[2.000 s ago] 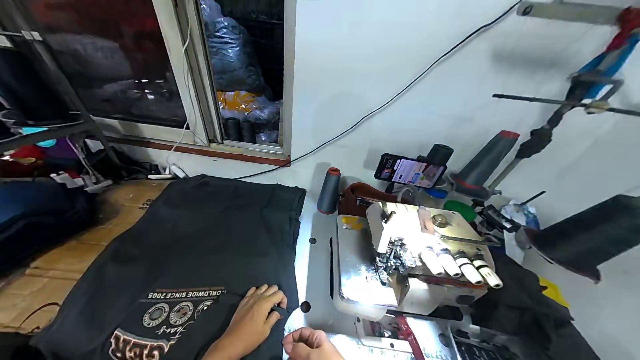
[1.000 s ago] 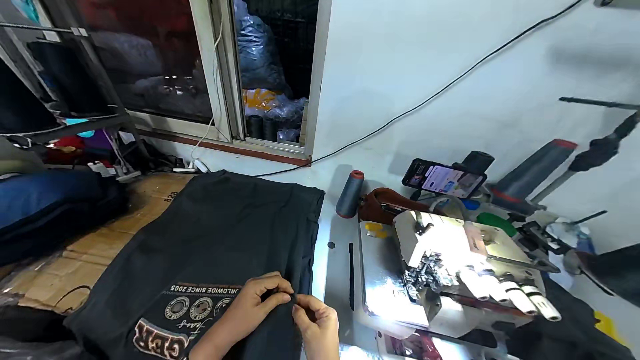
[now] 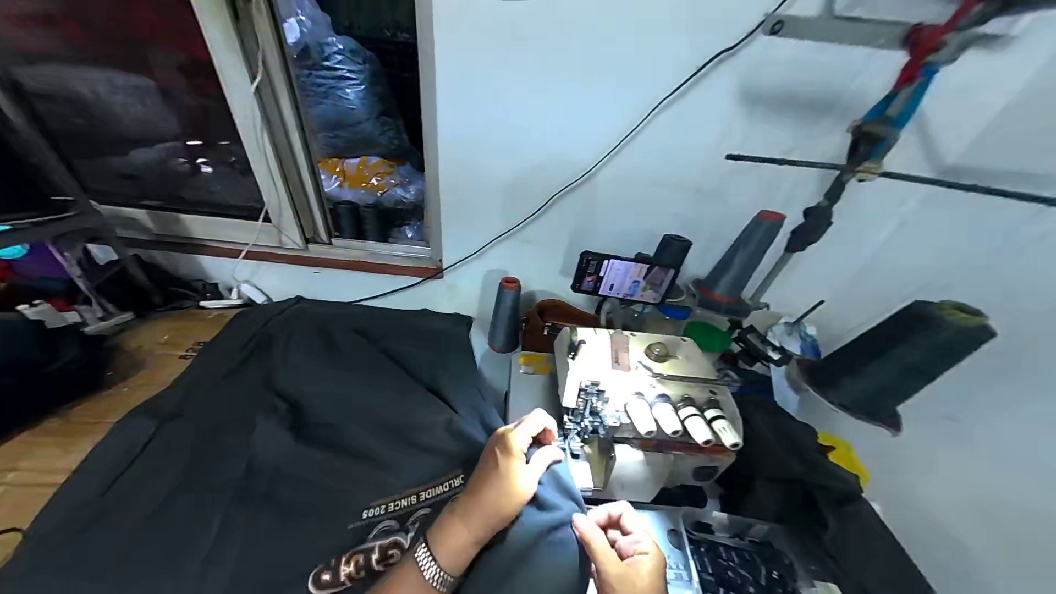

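Observation:
A black printed garment is spread over the left of the work surface, its right edge drawn up to an overlock sewing machine. Between thumb and fingers, my left hand pinches that edge just in front of the needle and presser foot area, which is brightly lit. Lower and to the right, my right hand grips the same cloth edge near the front of the machine. The fabric between both hands is raised in folds. Exactly how the cloth meets the presser foot is hidden by my left fingers.
A thread cone stands behind the machine's left side, with a phone propped behind it. More thread cones are on the right. A clear tray of dark small parts lies at the front right. Cardboard lies under the garment's left side.
Both hands have moved toward the machine with the garment's edge, from the work surface in front of it. The cloth's right side has been pulled along and now reaches the needle area.

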